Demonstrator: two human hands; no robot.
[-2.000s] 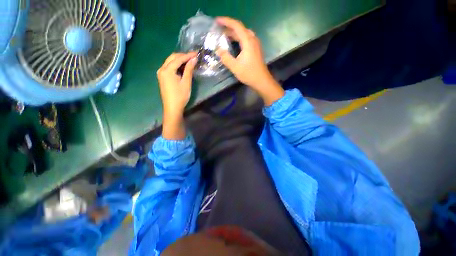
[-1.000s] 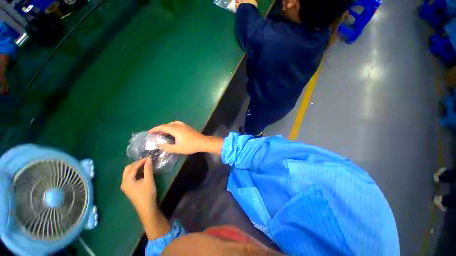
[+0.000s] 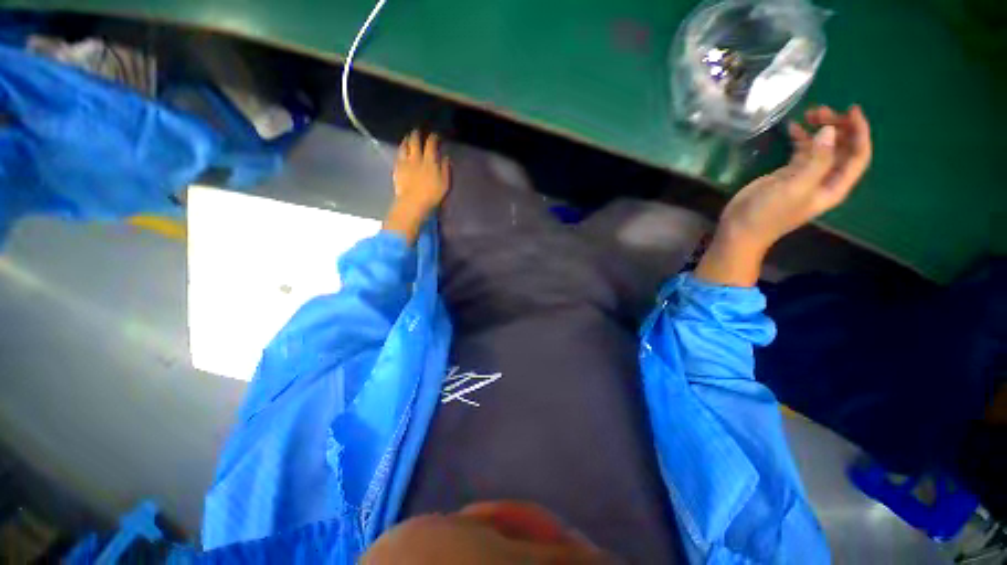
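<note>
A clear plastic bag [image 3: 751, 68] with shiny and dark contents lies on the green bench mat [image 3: 530, 55] near its edge. My right hand [image 3: 812, 177] is just below the bag at the bench edge, palm turned up, fingers apart and slightly curled, holding nothing. A thin white cord [image 3: 349, 83] hangs over the bench edge towards my left hand [image 3: 422, 177]. My left hand is low beside my thigh under the edge, fingertips in shadow; whether it touches the cord is unclear.
A flat white square board [image 3: 271, 276] is at my left side. Blue smock fabric [image 3: 99, 144] is at the upper left. A blue stool [image 3: 917, 497] stands on the floor at the lower right. Dark clothing [image 3: 883, 342] is beside me at the right.
Both hands have let go of the plastic bag, which lies on the mat. My left hand has moved down below the bench edge. The view has turned; the fan is out of the picture.
</note>
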